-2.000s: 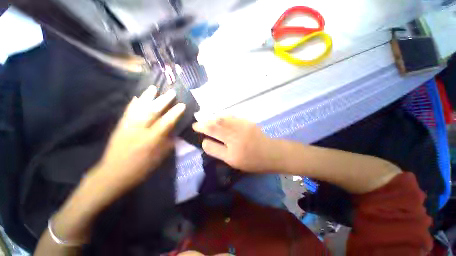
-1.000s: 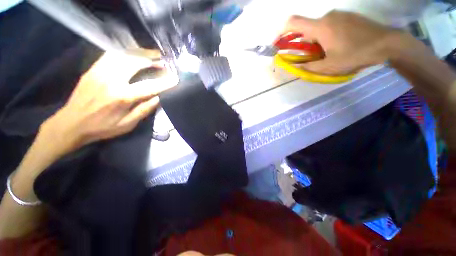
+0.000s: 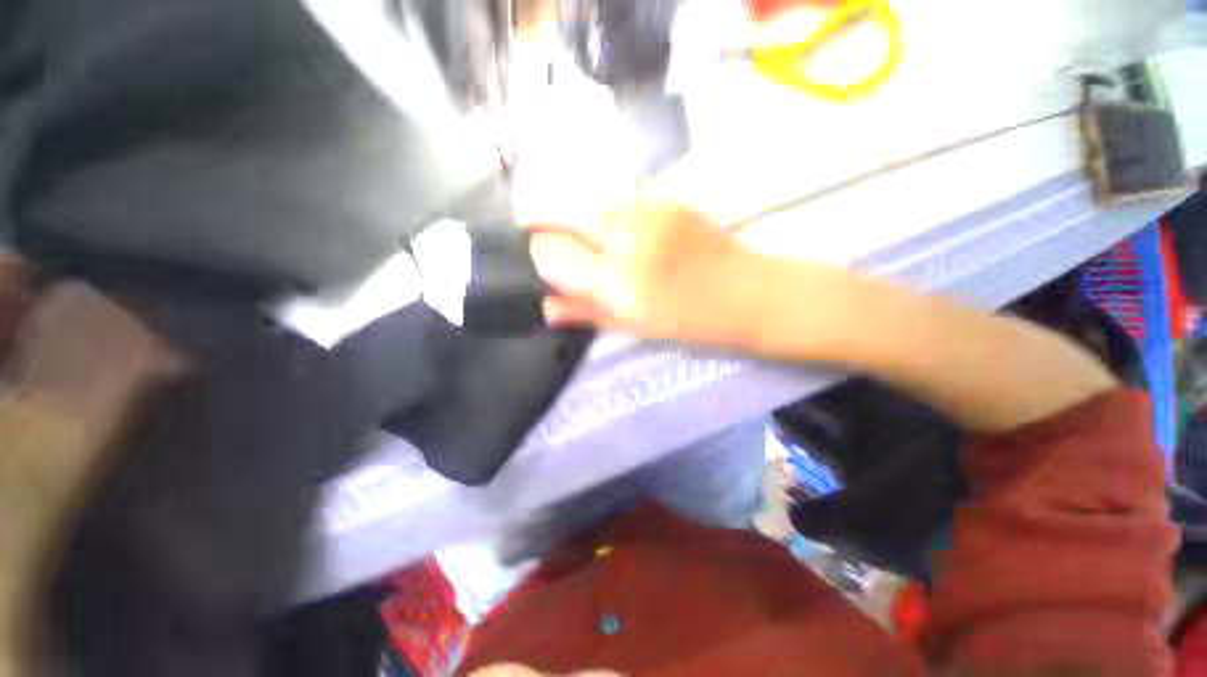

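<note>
The black garment piece (image 3: 199,185) covers the left side of the machine table and hangs over its front edge. A black waistband (image 3: 490,384) bends across the middle, below the bright, blurred needle area. My right hand (image 3: 635,271) has its fingertips closed on the band's edge, just in front of the needle area. My left hand (image 3: 80,351) is strongly blurred and cut off by the left edge, over the dark cloth; its grip is unclear. The scissors' yellow loop (image 3: 854,86) shows at the top, with the red loop mostly cut off by the frame.
The table edge carries a ruler scale (image 3: 649,384). A small dark block (image 3: 1141,148) with a pale frame stands at far right. A blue plastic basket (image 3: 1154,357) and dark cloth (image 3: 880,463) are below the table at right. A red item (image 3: 424,611) shows below the table front.
My right hand has left the scissors and moved left to the waistband. My left hand has moved away from the needle to the left edge. The scissors lie free on the table.
</note>
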